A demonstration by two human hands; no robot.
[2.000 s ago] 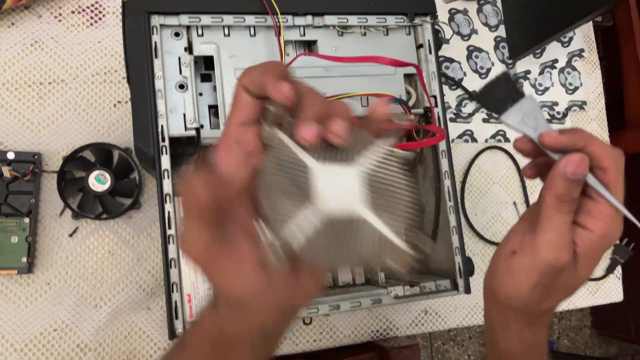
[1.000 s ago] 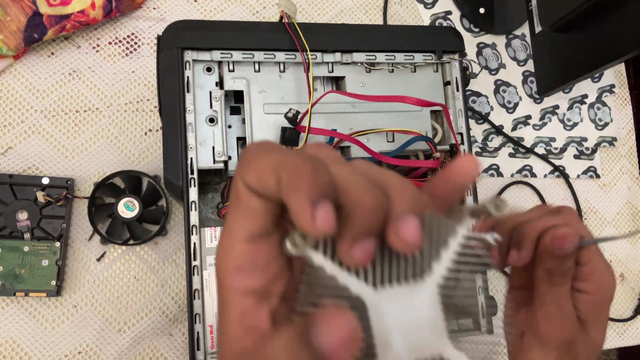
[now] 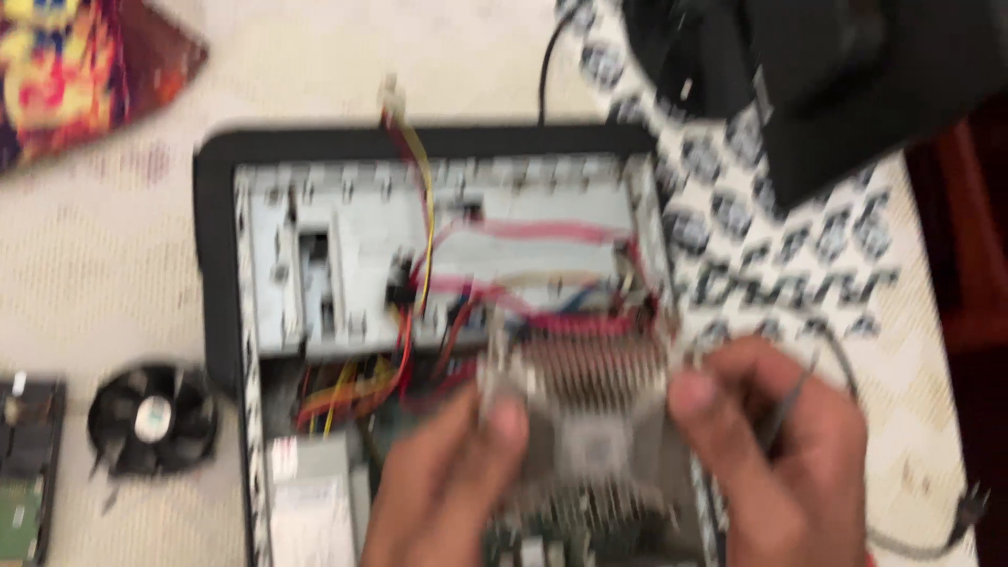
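Observation:
A finned metal CPU heat sink (image 3: 594, 441) is held between both hands over the opened computer case (image 3: 429, 142). My left hand (image 3: 453, 472) grips its left side, thumb near the upper left corner. On its right side, my right hand (image 3: 776, 449) pinches the edge; a thin grey handle (image 3: 787, 405) also shows between its fingers, and the brush end is hidden. Red cables (image 3: 551, 230) and a yellow wire with a white connector (image 3: 391, 98) run over the case's metal bay. The view is blurred.
A black cooling fan (image 3: 153, 419) and a hard drive (image 3: 24, 472) lie left of the case. A colourful packet (image 3: 71, 71) is at the upper left. A black device (image 3: 866, 79) stands at the upper right over a patterned sheet (image 3: 732, 213). A plug (image 3: 970, 508) lies at the lower right.
The right hand held the brush apart from the heat sink two seconds ago; now it also grips the heat sink's right side. The heat sink has turned. The view has shifted.

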